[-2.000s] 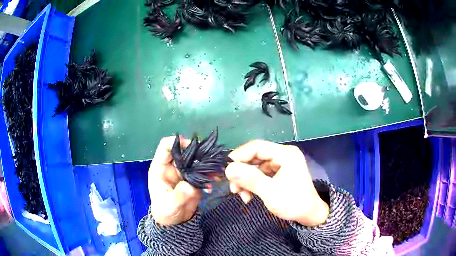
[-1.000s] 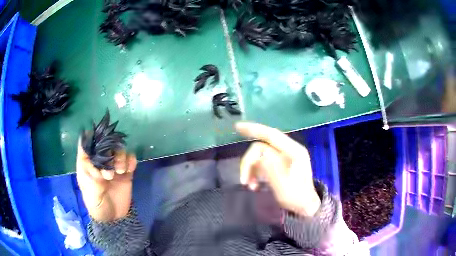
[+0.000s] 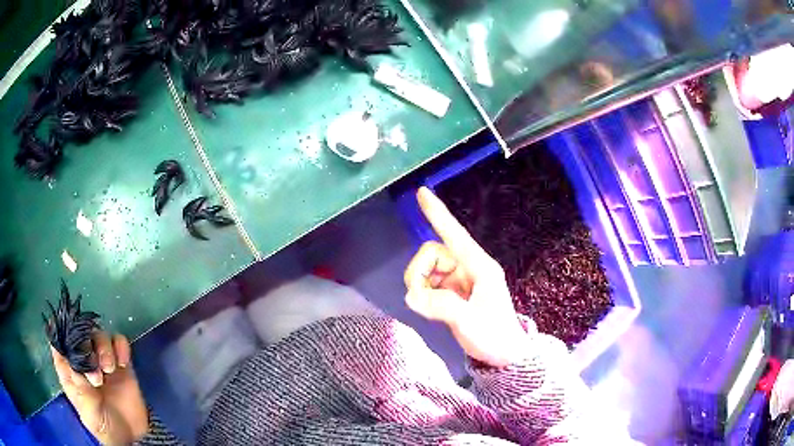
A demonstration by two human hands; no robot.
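Observation:
My left hand (image 3: 103, 396) is at the lower left by the table's front edge, its fingers round a black spiky hair piece (image 3: 73, 329) with the tufts pointing up. My right hand (image 3: 457, 292) is in front of the crate at the right, index finger extended and the other fingers curled. I see nothing held in it. Two small curved hair sections (image 3: 205, 216) lie apart near the seam of the green table (image 3: 287, 196). A white glue bottle (image 3: 353, 137) rests end-on farther right, with a slim white stick (image 3: 413, 91) beyond it.
A heap of black hair parts (image 3: 261, 43) covers the table's far side. A blue-rimmed crate (image 3: 620, 322) below the table holds dark and reddish-brown pieces. A purple crate (image 3: 666, 187) stands right of it, and blue crates (image 3: 723, 366) are at the lower right. Pale scraps (image 3: 84, 224) lie on the table.
The view has swung right. My right hand has come away from the hair piece and is now by the right crate. The piece has stayed in my left hand, which is farther left in view.

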